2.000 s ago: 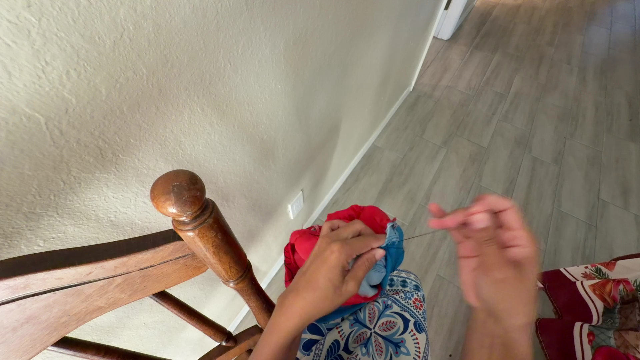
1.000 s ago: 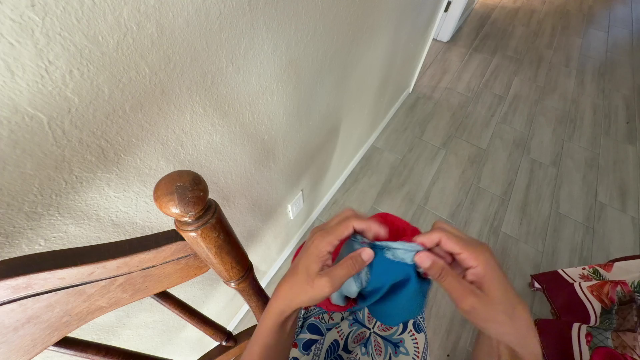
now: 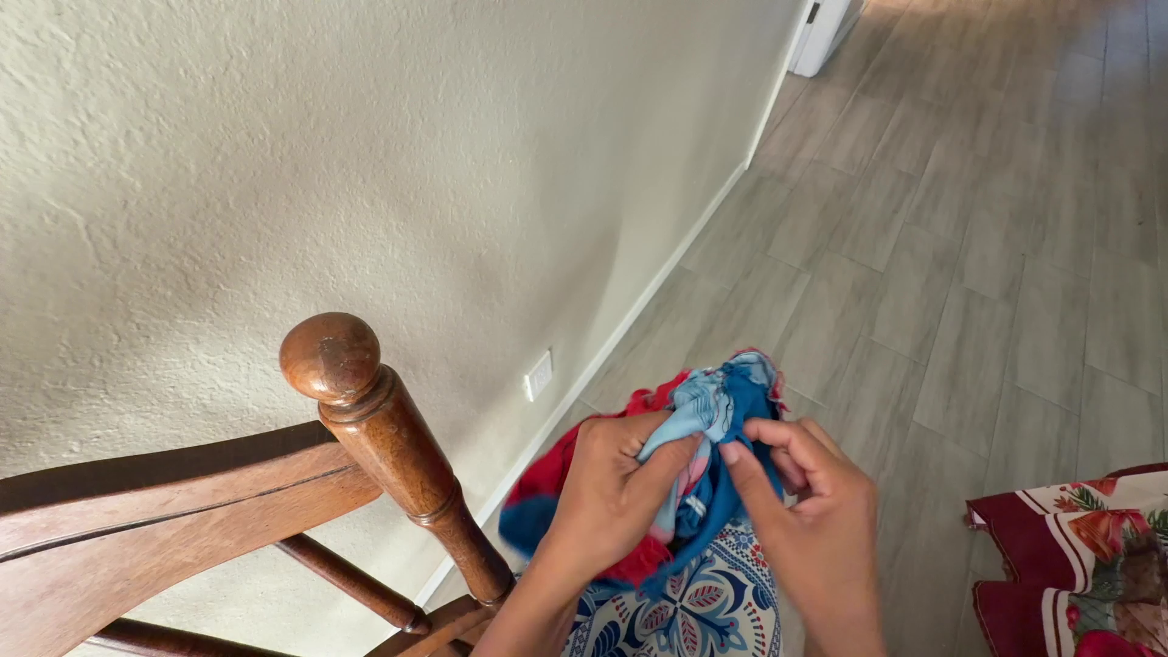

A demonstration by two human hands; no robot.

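Observation:
Bunched cloth in red, dark blue and light blue (image 3: pixel 703 401) is held up between both hands, above a blue-and-white patterned fabric (image 3: pixel 693 607). My left hand (image 3: pixel 611 484) pinches the light blue part between thumb and fingers. On the other side, my right hand (image 3: pixel 803 493) has its thumb and index finger on the dark blue part, close to a gathered seam. A needle or thread cannot be made out in either hand now.
A wooden chair back with a turned post (image 3: pixel 392 438) stands at the lower left, beside a textured wall (image 3: pixel 365 182) with a white outlet plate (image 3: pixel 539 375). Floral cloth with maroon borders (image 3: pixel 1031 547) lies at the lower right. Grey plank-like tiles (image 3: pixel 922 265) cover the floor.
Two seconds ago my right hand was off to the right of the cloth, drawing out a thin thread; it is now at the cloth. The cloth has been turned and bunched since one second ago.

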